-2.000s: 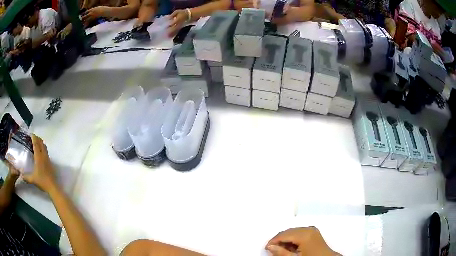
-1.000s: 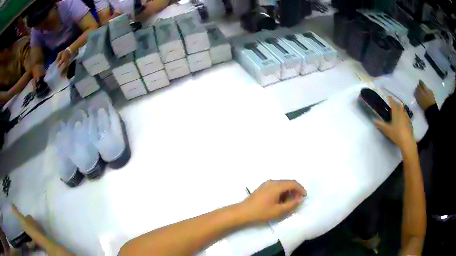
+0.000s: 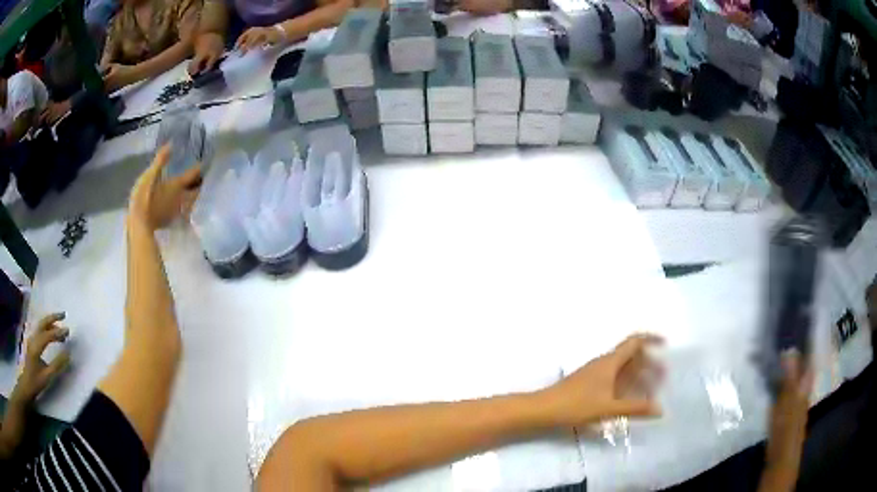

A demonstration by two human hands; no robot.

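Note:
My left hand (image 3: 620, 380) reaches in from the bottom over the white sheet (image 3: 462, 317). Its fingers and thumb are curved apart, with nothing seen between them. My right hand (image 3: 790, 384), small and blurred at the lower right, grips the lower end of a long dark oval black base (image 3: 790, 288). The base is raised on end and smeared by motion. Its inside cannot be made out. My two hands are apart, and the base does not touch my left hand.
Three tank-and-base units (image 3: 335, 207) stand at left. A neighbour's hand (image 3: 163, 192) holds another behind them. Grey-white boxes (image 3: 450, 91) are stacked at the back. Pale teal boxes (image 3: 646, 173) and black shells (image 3: 817, 173) are at right. Small dark bits (image 3: 72, 233) lie far left.
My right hand has lifted the black base from the table at right and turned it upright. My left hand has opened wider. The neighbour's hand has brought a unit behind the row. The view has swung.

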